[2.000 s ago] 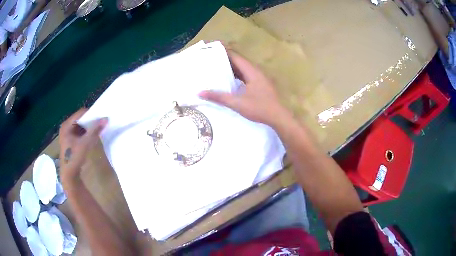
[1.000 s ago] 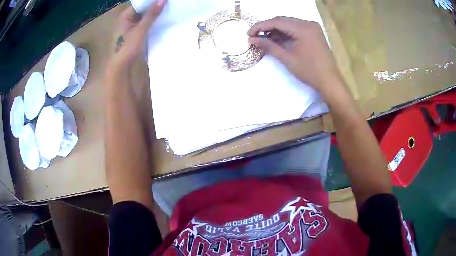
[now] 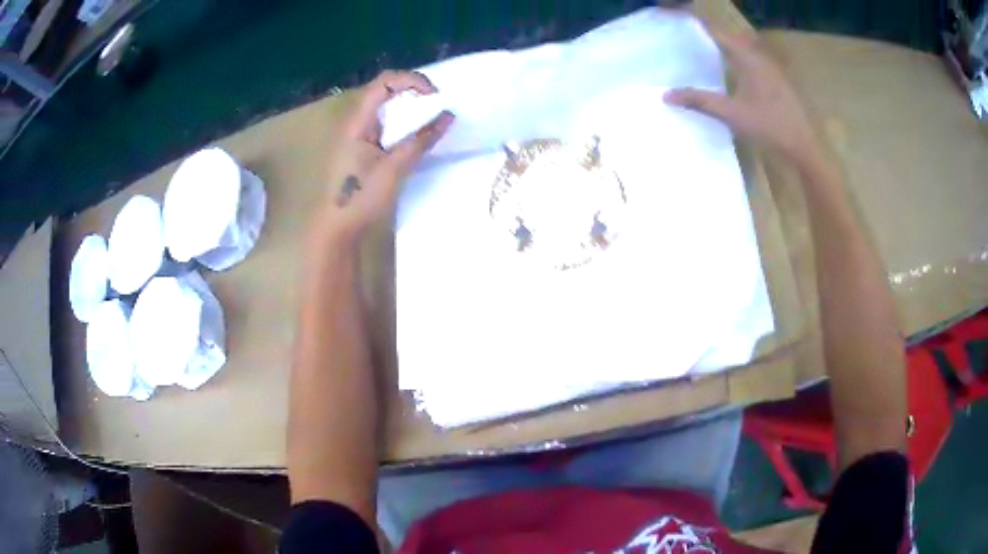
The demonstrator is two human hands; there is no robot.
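Observation:
A stack of white tissue paper (image 3: 574, 325) lies in front of me. A round openwork metal ring (image 3: 558, 203) with four small feet lies on it, pale centre showing. My left hand (image 3: 392, 146) pinches the top sheet's upper left corner between thumb and fingers. My right hand (image 3: 748, 97) is at the sheet's upper right corner, thumb over the paper; its fingertips are partly hidden behind the raised edge. The top sheet's far edge is lifted and curls above the ring. Neither hand touches the ring.
Several white wrapped pieces (image 3: 203, 208) stand grouped at the left of the cardboard-covered bench (image 3: 293, 368). Brown kraft paper (image 3: 775, 249) shows beside the stack. A dark green belt (image 3: 271, 43) runs behind, with a shiny metal piece (image 3: 115, 49) on it. A red stool (image 3: 921, 400) is below right.
My right hand has left the ring and moved to the upper right corner of the sheet. The ring lies turned, and the sheet's far edge is raised. The view has shifted.

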